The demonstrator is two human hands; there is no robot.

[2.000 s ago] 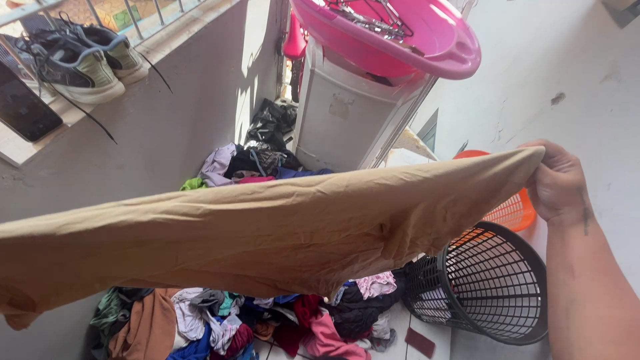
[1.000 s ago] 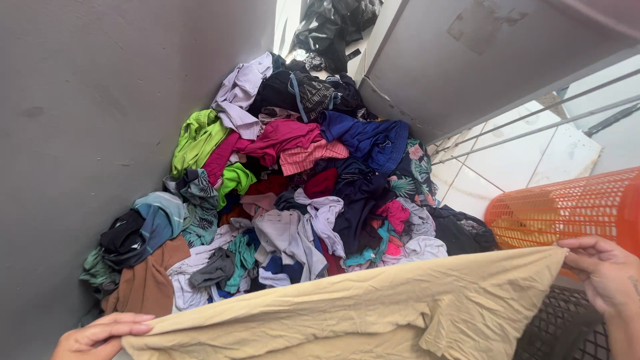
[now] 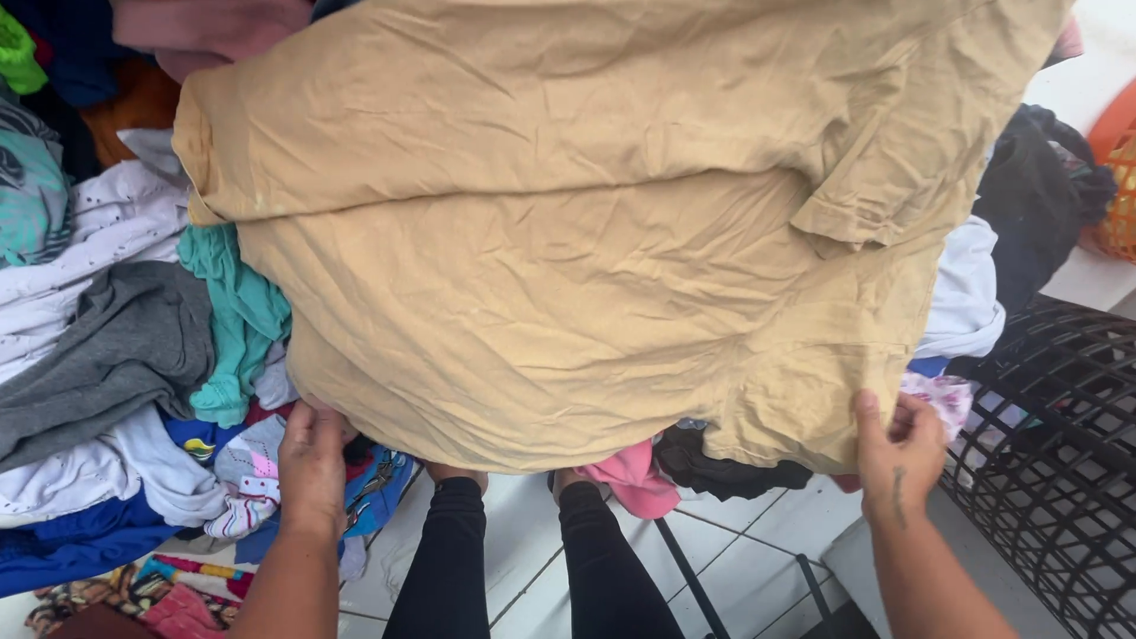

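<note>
A wrinkled tan cloth garment (image 3: 568, 266) is spread across the middle of the head view, over the heap of clothes. At its lower left edge is my left hand (image 3: 312, 461), fingers curled at the fabric. My right hand (image 3: 901, 453) pinches the lower right edge between thumb and fingers. The garment shows a short sleeve-like flap at the right. Beside its left edge lie a teal cloth (image 3: 235, 328) and a dark grey garment (image 3: 115, 355); a pink cloth (image 3: 635, 479) pokes out below it.
A black plastic lattice basket (image 3: 1056, 444) lies at the right, with an orange basket (image 3: 1123, 169) above it. My legs in dark leggings (image 3: 457, 568) stand on white floor tiles (image 3: 524, 532). Thin dark metal bars (image 3: 692, 577) are near the right leg. More clothes (image 3: 71, 541) cover the left.
The view has tipped down and moved in toward the heap. The tan garment, stretched in a narrow band between my hands one second ago, now hangs wider, its body above my hands.
</note>
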